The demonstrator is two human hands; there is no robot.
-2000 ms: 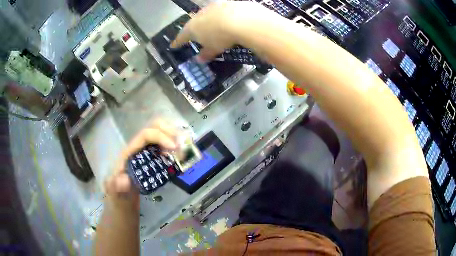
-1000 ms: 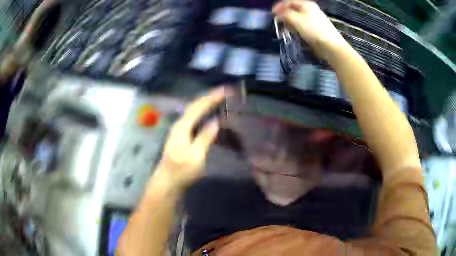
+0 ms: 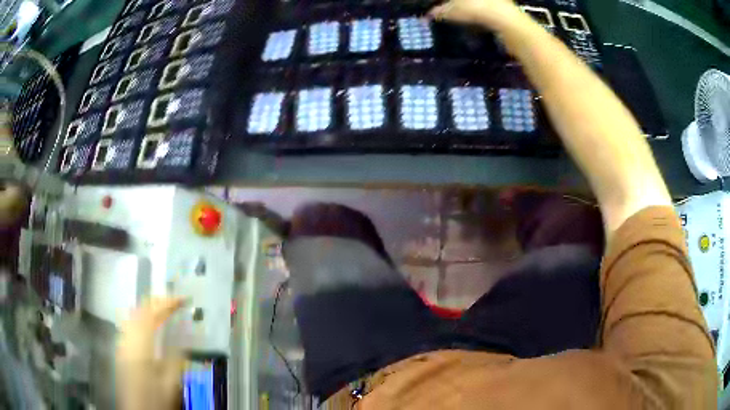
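The black blister tray (image 3: 384,146) in front holds two visible rows of pale white-blue keypad parts (image 3: 366,106). My right hand (image 3: 472,11) is at the picture's top edge, over this tray, its fingertips beside a pale keypad part (image 3: 415,34). Whether it grips anything is not clear. My left hand (image 3: 150,332) is blurred, over the left machine's white panel (image 3: 182,264), just above and left of the blue-lit control screen (image 3: 204,384). No part shows in it, but blur hides its grip.
A left tray (image 3: 210,152) holds gold-rimmed black housings (image 3: 164,108). More gold-rimmed housings (image 3: 572,24) lie beyond my right forearm. A red emergency stop (image 3: 206,218) is on the left machine. A white fan (image 3: 712,128) stands right, above another machine's panel (image 3: 704,272). My legs are below the bench edge.
The view has swung from the left machine to the trays. My right hand has left that machine's fixture for the tray. My left hand, earlier holding a dark keypad phone part, is now lower left.
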